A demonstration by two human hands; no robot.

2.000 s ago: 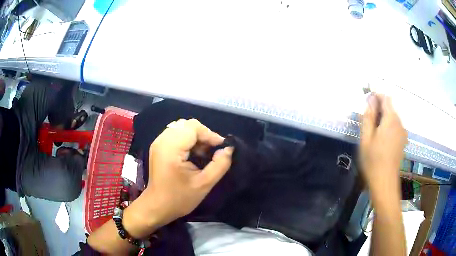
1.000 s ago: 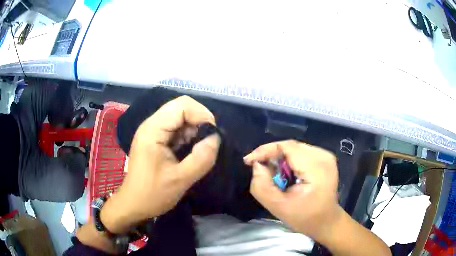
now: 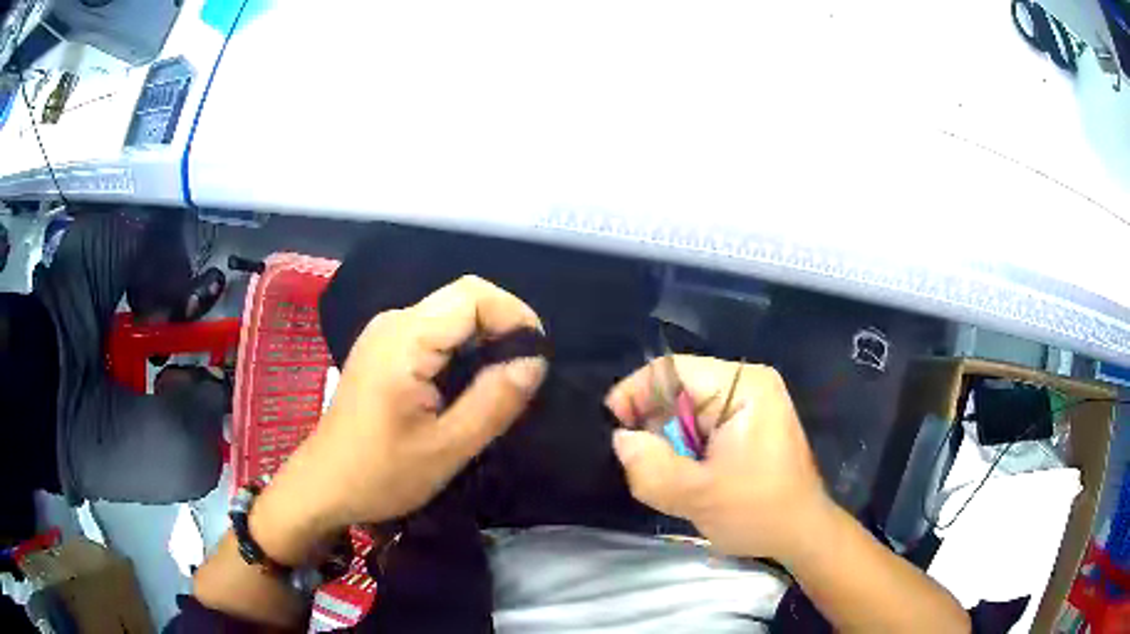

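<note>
A black garment (image 3: pixel 570 434) lies over my lap below the table edge. My left hand (image 3: pixel 434 396) pinches a fold of it between thumb and fingers. My right hand (image 3: pixel 731 458) is just to the right, above the garment, and holds thread snips (image 3: pixel 684 421) with pink and light-blue handles. The blades point up and away and are blurred. Any thread at the fingertips is too fine to see. White cloth (image 3: pixel 595 588) is bunched below the black garment.
The long white table (image 3: pixel 521 112) has a ruler along its edge. A red basket (image 3: pixel 279 372) stands left, beside a seated person's grey-clothed legs (image 3: pixel 136 434). Black-handled scissors (image 3: pixel 1045 34) lie at the top right. An open cardboard box (image 3: pixel 1078 495) holds white and black material at right.
My right hand has come from the table edge down beside my left hand. The snips' blades now point up from its fingers. My left hand still pinches the garment.
</note>
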